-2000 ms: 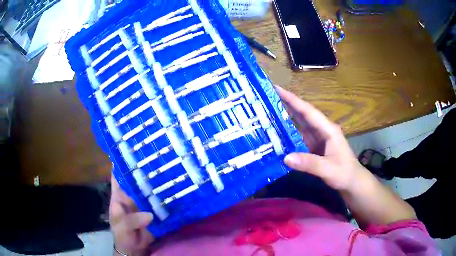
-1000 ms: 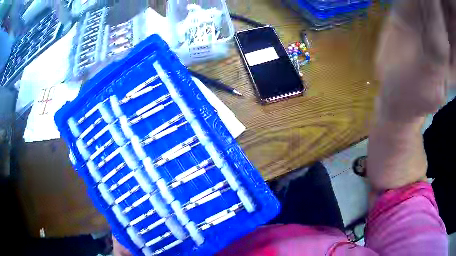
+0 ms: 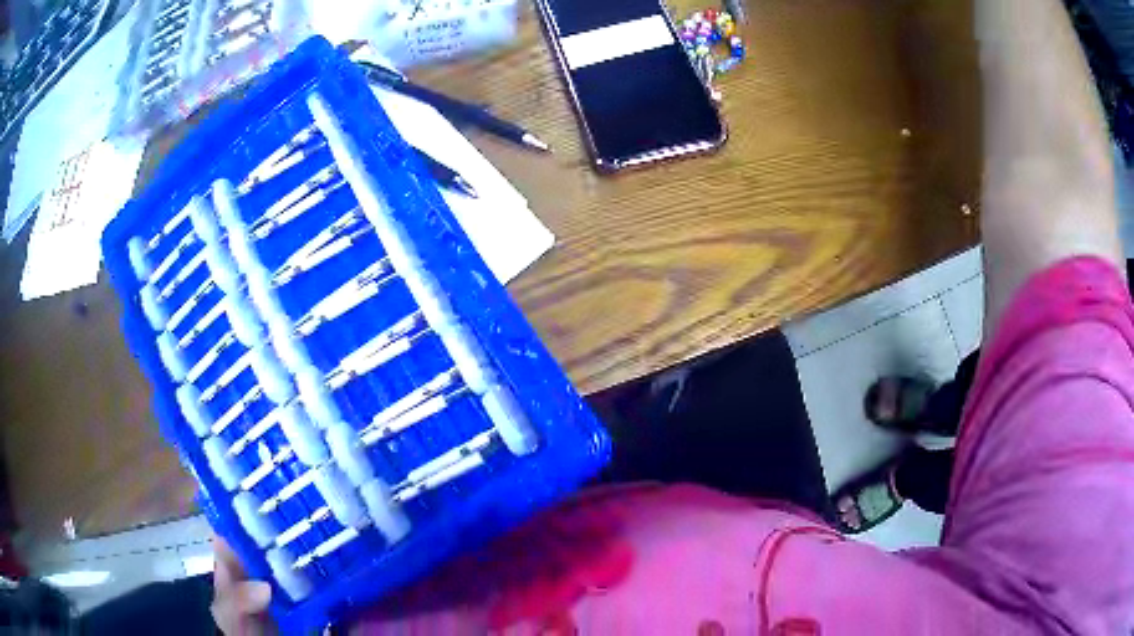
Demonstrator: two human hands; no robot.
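A blue blister tray point(image 3: 547, 373) is held tilted over my lap and the table's near edge. White rods with dark middle sections point(image 3: 361, 288) lie in rows in two columns, with long white bars running down the tray. My left hand point(image 3: 239, 594) grips the tray's lower left corner; only a few fingers show, the rest is hidden under the tray or cut off. My right hand is out of the picture past the top edge; only the forearm and pink sleeve show at the right.
The wood-grain table point(image 3: 796, 162) holds a smartphone point(image 3: 640, 106) with beads point(image 3: 711, 44), black pens point(image 3: 479, 122), white paper point(image 3: 510, 224) and red-marked paper point(image 3: 75, 205). A filled clear tray point(image 3: 205, 44) lies at the back left. Another person's feet point(image 3: 871, 497) show on the tiles.
The blue tray has shifted left and up in view. My right hand has gone from the tray's right edge, up past the right side, and out of the picture.
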